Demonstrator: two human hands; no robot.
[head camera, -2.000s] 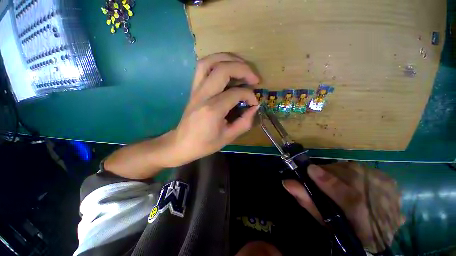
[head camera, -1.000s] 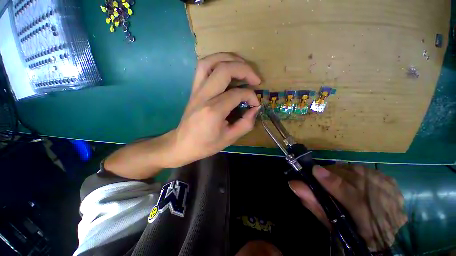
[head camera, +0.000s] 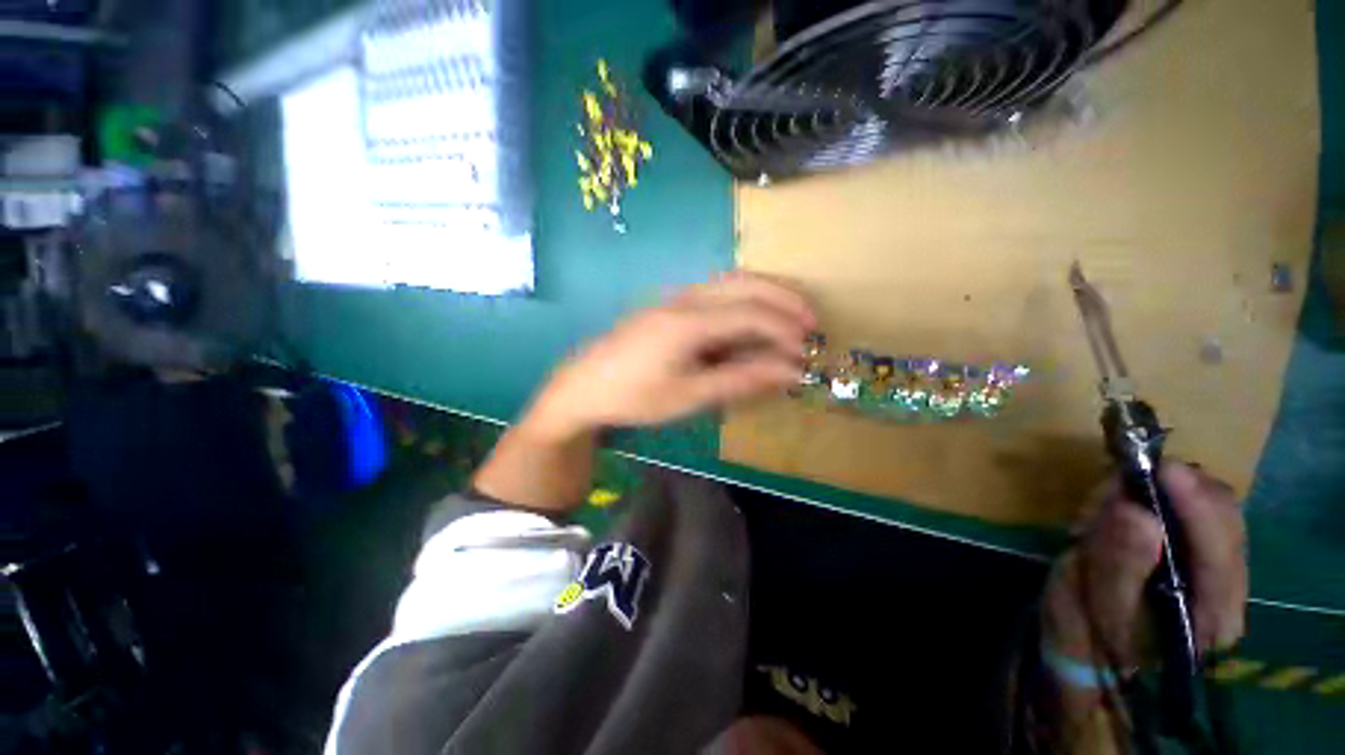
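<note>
The PCB strip (head camera: 915, 387), a green row with white and orange spots, lies on the cardboard mat (head camera: 915, 251) near its front left. My left hand (head camera: 686, 354) is at the strip's left end, palm down and blurred; its fingertips overlap that end, and whether they grip it cannot be told. My right hand (head camera: 1158, 553) is closed around the black handle of the soldering iron (head camera: 1143, 443), at the right of the mat. The iron's metal tip and thin tube point up and away, clear of the strip.
A fan (head camera: 900, 74) with a round wire guard stands behind the mat. A loose pile of yellow components (head camera: 609, 145) lies on the green bench left of it. A dotted tray (head camera: 435, 148) and a white sheet (head camera: 328, 177) lie farther left.
The view has shifted left and up, bringing the fan into sight. The iron's tip has moved away from the strip to the right. My left hand has changed from a pinch to a flatter pose.
</note>
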